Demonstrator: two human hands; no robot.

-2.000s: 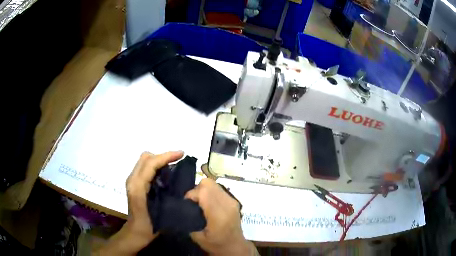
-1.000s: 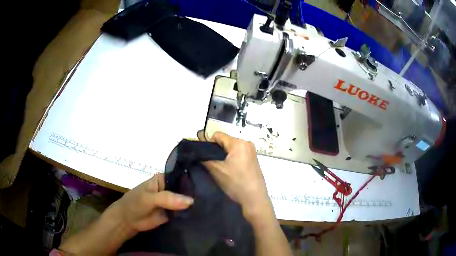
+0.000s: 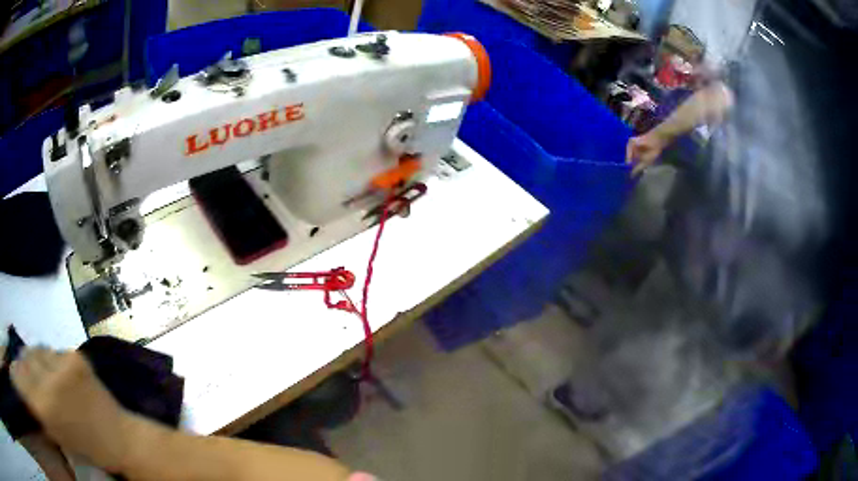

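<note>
A black fabric piece [image 3: 136, 380] lies at the lower left, over the table edge before the sewing machine bed. My right hand [image 3: 66, 399], blurred, holds dark fabric at the far left, its forearm reaching in from the bottom. A strip of skin below it [image 3: 47, 458] may be my left hand or wrist; its fingers are hidden or cut off. The white sewing machine [image 3: 310, 131] stands behind, its needle area [image 3: 113, 282] left of centre, with no fabric under it.
Red-handled snips [image 3: 325, 280] lie before the bed, with a red cord [image 3: 370, 282] hanging over the table edge. A dark phone or tray [image 3: 240, 216] lies under the arm. More black fabric [image 3: 28, 235] is at left. At right, a blurred person's hand [image 3: 644, 150] touches a blue bin [image 3: 564, 188].
The view has swung right, so the machine and my hands now appear further left. The blue bins and a person have come into view. My left hand is mostly out of the picture.
</note>
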